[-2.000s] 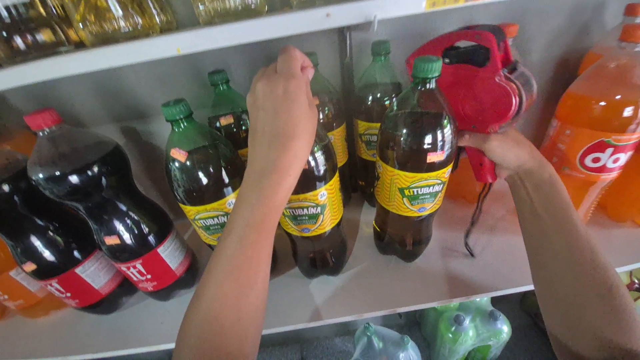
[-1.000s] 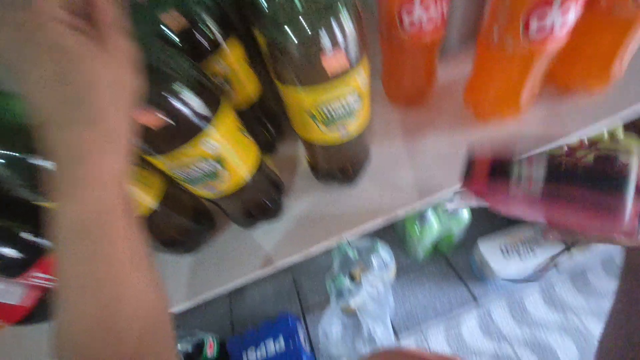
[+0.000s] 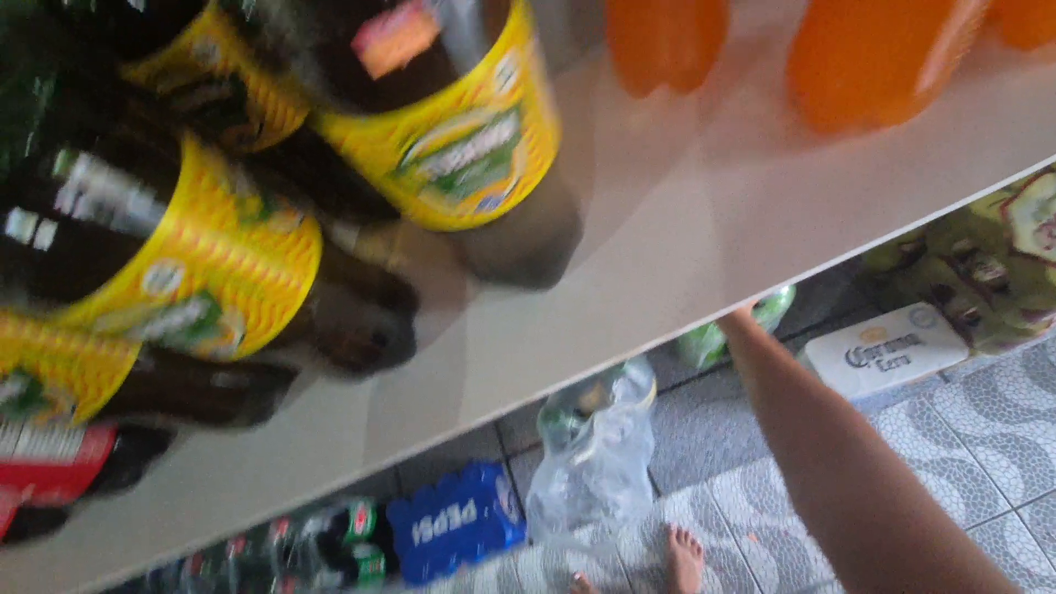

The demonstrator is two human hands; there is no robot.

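My right hand (image 3: 740,315) reaches beneath the front edge of the white shelf (image 3: 643,247), beside green bottles in clear plastic wrap (image 3: 701,342). Only its back edge by the wrist shows, so its fingers and anything in them are hidden. My left hand is out of the frame. Dark soda bottles with yellow labels stand on the shelf at the left; the nearest upright one (image 3: 462,157) carries an orange sticker. Orange soda bottles (image 3: 866,66) stand at the upper right. The red handheld tool is not in view.
Below the shelf on the floor are a blue Pepsi pack (image 3: 458,524), a clear-wrapped bottle pack (image 3: 594,462), a white Corona pack (image 3: 887,351) and dark bottles (image 3: 330,536). A red-labelled bottle (image 3: 58,466) lies at the left edge of view. Bare feet (image 3: 685,561) stand on patterned tiles.
The view has swung down and closer. My left hand, earlier over the yellow-labelled bottles, has left the frame. My right hand, earlier on the red tool at shelf height, has gone down below the shelf.
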